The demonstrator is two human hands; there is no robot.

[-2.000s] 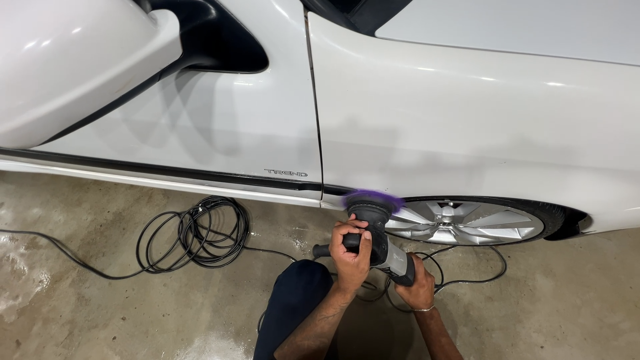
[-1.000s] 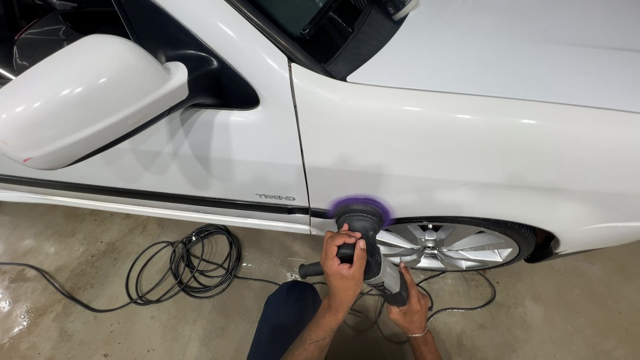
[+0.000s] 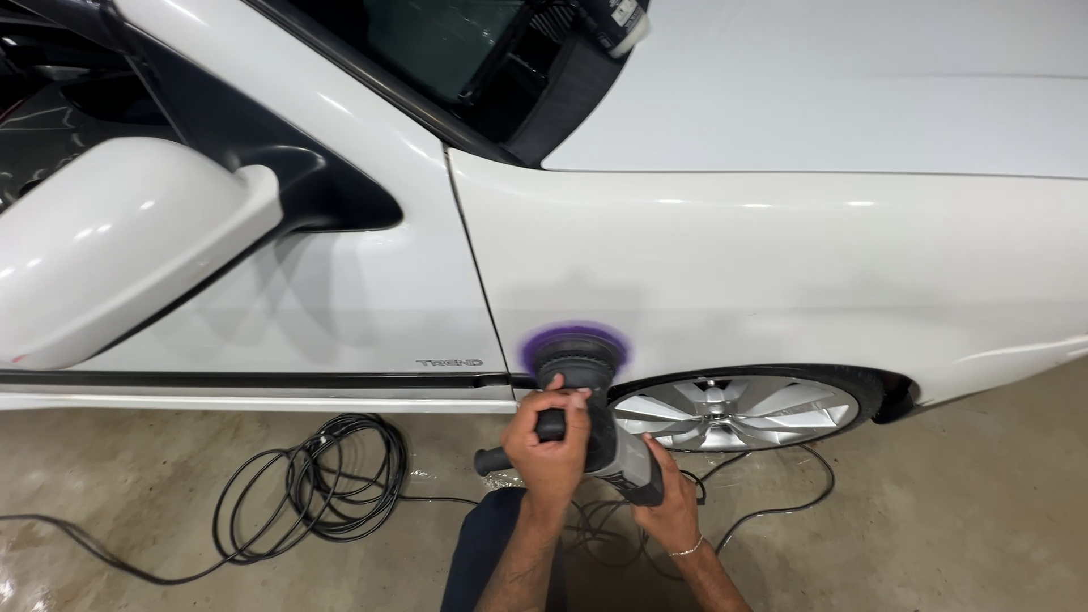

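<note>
A black and grey car polisher (image 3: 605, 438) is held in both hands. My left hand (image 3: 551, 438) grips the handle near its head, and my right hand (image 3: 671, 501), with a bracelet at the wrist, holds the rear of the body. The purple polishing pad (image 3: 575, 336) looks blurred at its rim and lies against the white front fender (image 3: 748, 263) of a car, between the door seam and the wheel arch. Below and right of the pad is the silver alloy wheel (image 3: 731, 412). The pad's working face is hidden.
A coiled black cable (image 3: 374, 476) lies on the concrete floor (image 3: 935, 510), with more loops under the wheel. The white side mirror (image 3: 127, 246) juts out at the left. A dark bottle (image 3: 614, 25) rests at the windshield's base. A dark-clothed knee (image 3: 484, 544) is below my left hand.
The polisher, with both hands on it, has moved up the fender, from beside the dark trim line and wheel arch to slightly above them. The view has shifted somewhat.
</note>
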